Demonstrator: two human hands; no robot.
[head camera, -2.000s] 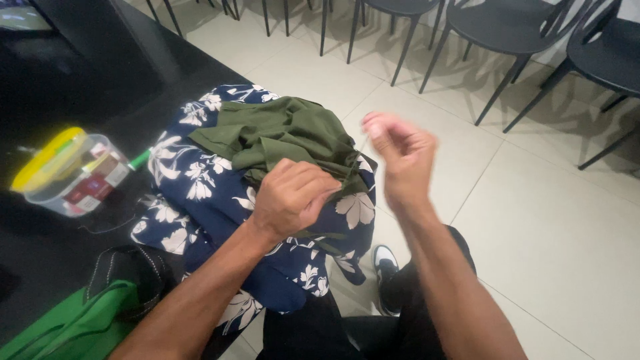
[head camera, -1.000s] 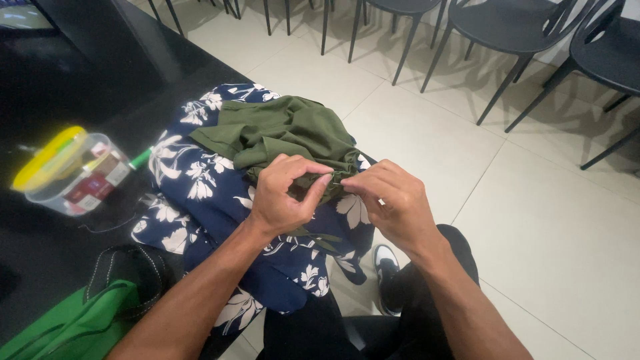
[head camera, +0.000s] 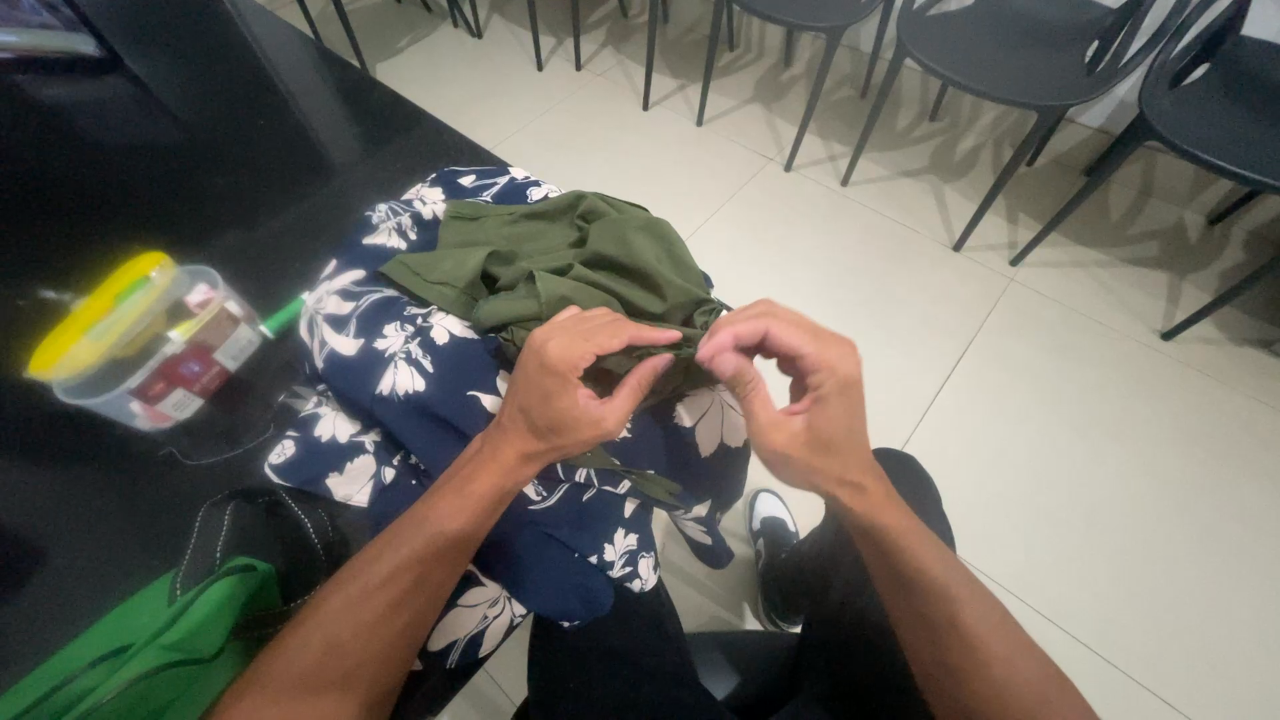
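Note:
Olive green fabric (head camera: 590, 245) lies bunched on top of a navy floral cloth (head camera: 430, 410), which drapes over the edge of the black table. My left hand (head camera: 585, 375) pinches the gathered edge of the green fabric between thumb and forefinger. Close beside it on the right, my right hand (head camera: 790, 375) has thumb and fingertips together at the same edge. Whether a needle or thread is between those fingertips is too small to tell. A narrow strip of the green fabric hangs below my left hand.
A clear plastic tub (head camera: 190, 350) with a tilted yellow lid (head camera: 100, 315) stands on the black table (head camera: 220, 180), near a green marker-like stick (head camera: 285, 316). Loose thread lies below the tub. Green cloth (head camera: 160, 640) and a black stitched item (head camera: 255, 540) lie nearer. Black chairs (head camera: 1000, 55) line the floor beyond.
Two seconds ago my right hand was raised away from the fabric; it came down beside my left hand by one second ago and remains there. My left hand has stayed at the green edge.

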